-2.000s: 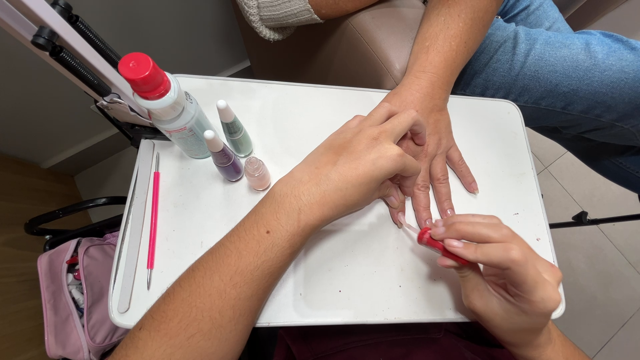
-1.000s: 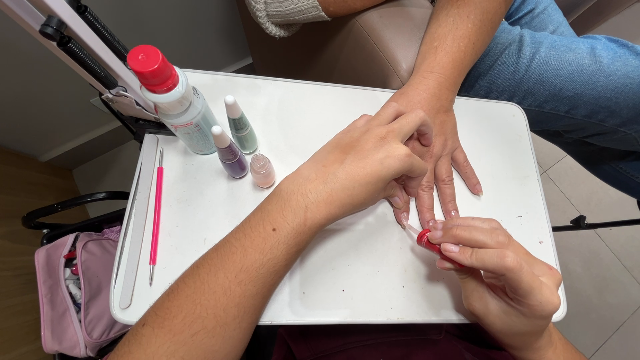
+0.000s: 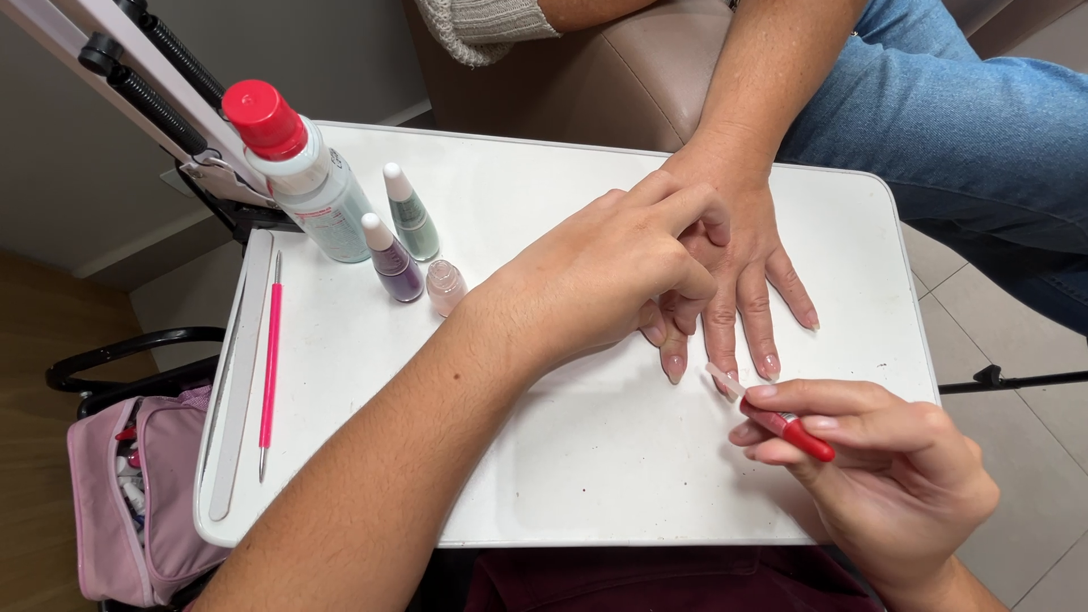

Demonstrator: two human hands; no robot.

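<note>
My left hand (image 3: 629, 263) reaches across the white tabletop (image 3: 595, 476), its bent fingers around the left outermost visible finger of another person's hand (image 3: 748, 221), which lies spread, palm down. Between the thumb and fingers of my right hand (image 3: 884, 450) is a small red nail tool (image 3: 786, 425) with a pale, narrow tip. That tip is beside the nail of the neighbouring finger; contact cannot be told. Left of my left hand stand a clear-pink nail polish bottle (image 3: 445, 287), a purple one (image 3: 396, 268) and a green one (image 3: 414, 217), the last two with white caps.
A red-capped plastic bottle (image 3: 327, 208) stands at the back left. A nail file (image 3: 242, 374) and a pink double-ended metal-tipped tool (image 3: 270, 365) lie along the left edge. Beyond that edge are a pink bag (image 3: 170, 501) and a lamp-like arm (image 3: 161, 76).
My right hand has drawn back slightly, and the pale tip has shifted right from the nail of the held finger towards the neighbouring one. More of the red tool shows now. My left hand has stayed put.
</note>
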